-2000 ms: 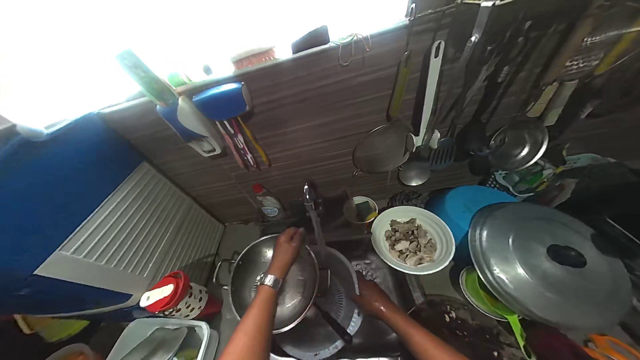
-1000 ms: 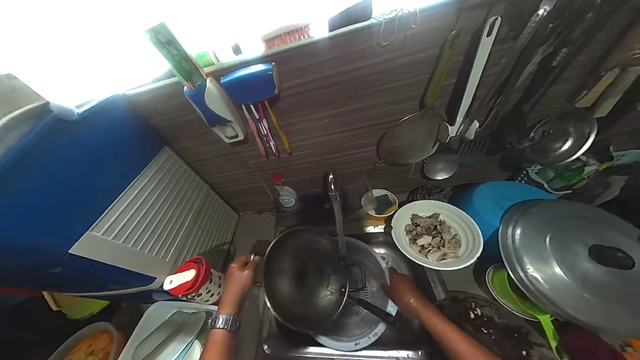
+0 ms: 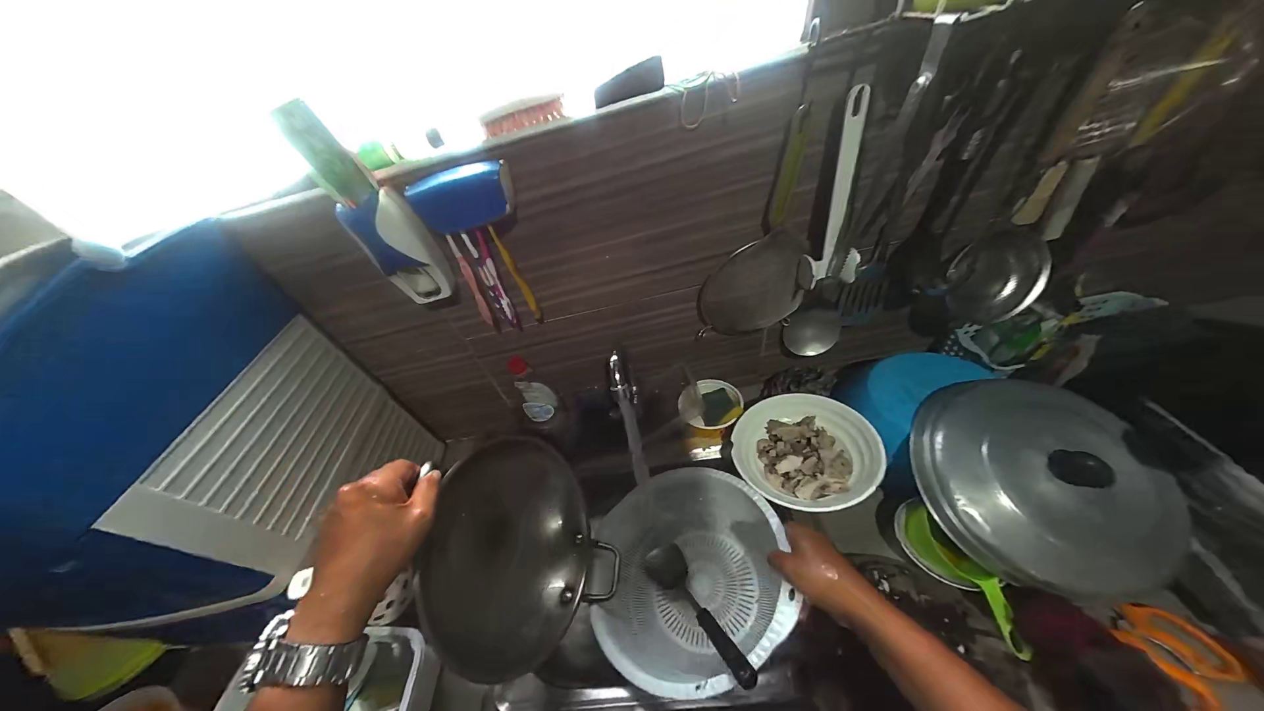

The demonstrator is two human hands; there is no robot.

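Observation:
My left hand [image 3: 380,513], a metal watch on its wrist, grips the handle of a metal wok [image 3: 504,558], which is tilted up on its side at the left of the sink. My right hand [image 3: 815,573] holds the right rim of a white plastic colander [image 3: 632,632]. Inside the colander lies a ladle with a black handle [image 3: 726,647]. From the faucet [image 3: 620,380] water runs down behind the colander's upper left rim. A white bowl [image 3: 859,464] of cut meat pieces stands just behind my right hand.
A large pot lid [image 3: 1007,494] and a green plastic strainer [image 3: 1002,612] are at the right. Behind the sink are a tub with a sponge [image 3: 719,405] and a bottle [image 3: 536,397]. A skimmer [image 3: 755,286] hangs on the wall. Orange-handled scissors [image 3: 1175,642] lie far right.
The wok was over the colander two seconds ago, with my left hand inside it. It has moved left and tilted up, uncovering the colander and ladle.

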